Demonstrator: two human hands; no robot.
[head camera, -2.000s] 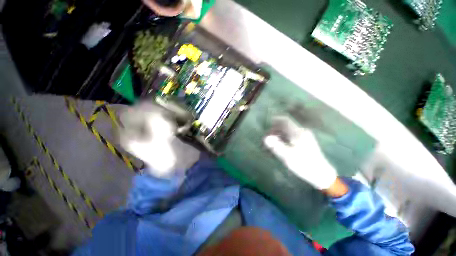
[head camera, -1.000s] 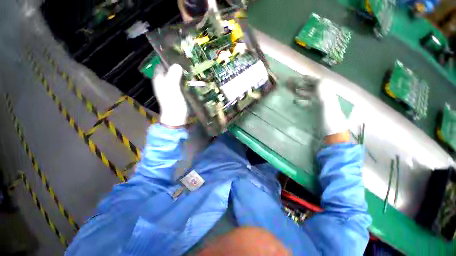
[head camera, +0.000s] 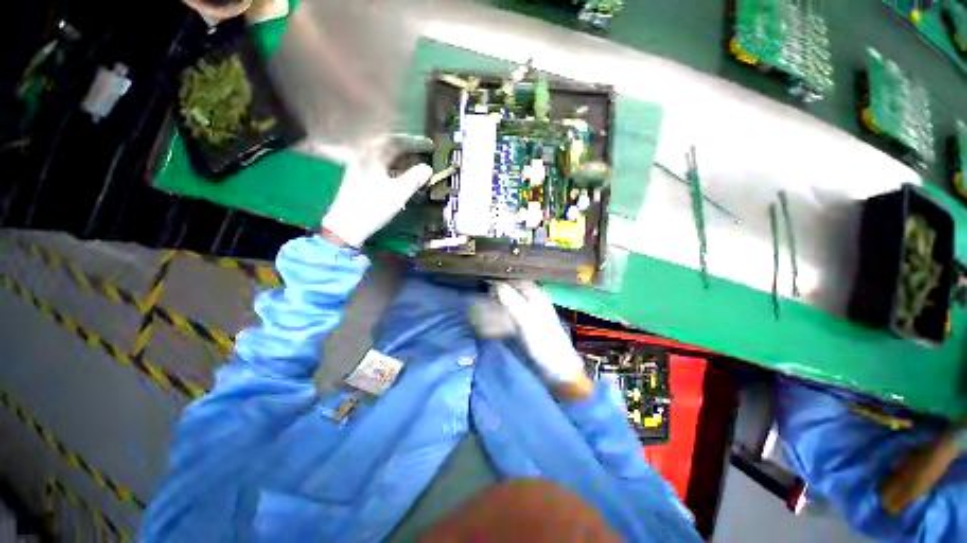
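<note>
A black carrier fixture lies on the grey-green mat in front of me. It frames a green circuit board with yellow and white parts. A white heat sink bar runs along the board's left side. My left hand, white-gloved, is at the fixture's left edge, thumb and fingers around a dark spot there; its hold is unclear. My right hand, white-gloved and blurred, is just below the fixture's near edge. Its fingertips look dark grey, and I cannot tell whether it holds anything.
A small parts tray is at left, a black parts box at right. Tweezers or thin tools lie between. Green boards stand on the line beyond. A red-lined box is below the bench; another person's sleeve is lower right.
The fixture, tilted in my left hand a second ago, now lies turned on the mat with its heat sink leftward. My right hand has moved from the mat to the fixture's near side. The view has shifted.
</note>
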